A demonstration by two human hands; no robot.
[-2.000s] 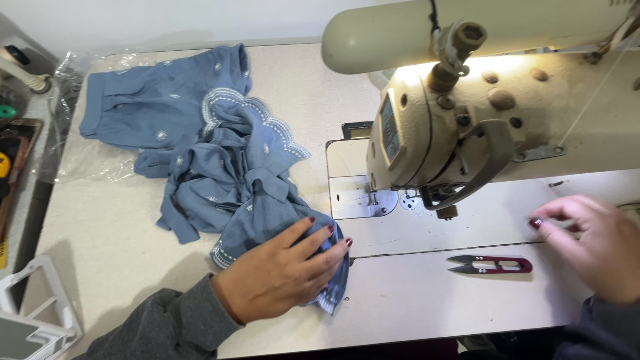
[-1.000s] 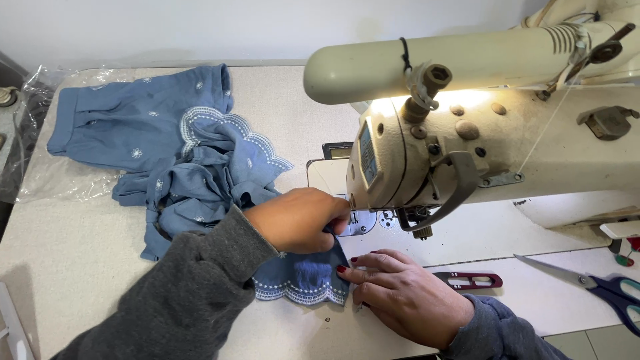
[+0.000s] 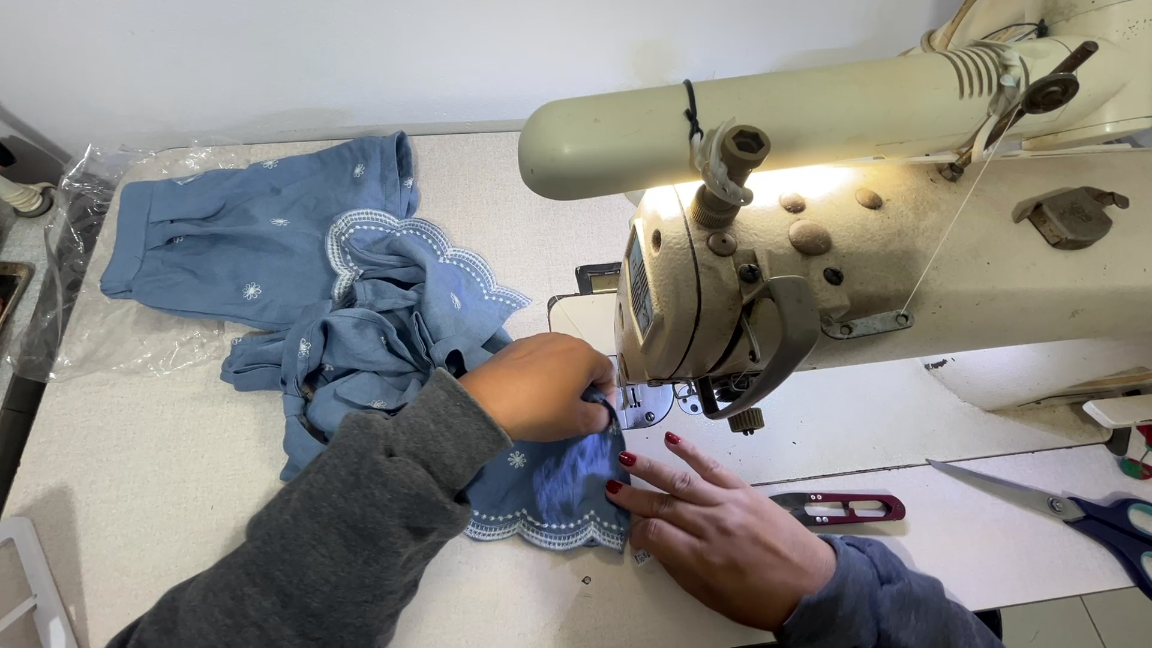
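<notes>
A blue embroidered fabric piece with a white scalloped edge (image 3: 549, 504) lies left of the sewing machine's needle plate (image 3: 650, 409). My left hand (image 3: 544, 387) pinches its upper right corner beside the presser foot area, fingertips partly hidden. My right hand (image 3: 720, 522) lies on the table with its fingers spread, fingertips at the fabric's right edge. The rest of the garment (image 3: 387, 333) is bunched to the left of my left hand. Above and to the right of my hands stands the head of the sewing machine (image 3: 720, 270), its lamp lit. Red-handled thread snips (image 3: 850, 508) lie beyond my right hand.
Scissors with dark blue handles (image 3: 1071, 513) lie at the right near the table's front edge. A clear plastic bag (image 3: 76, 261) is under the garment at the far left. A white plastic frame (image 3: 36, 585) stands at the lower left, and a wall runs behind the table.
My left hand has moved from on top of the cloth to its upper corner near the needle. My right hand has come left from beyond the snips to the fabric's edge. The view has shifted right.
</notes>
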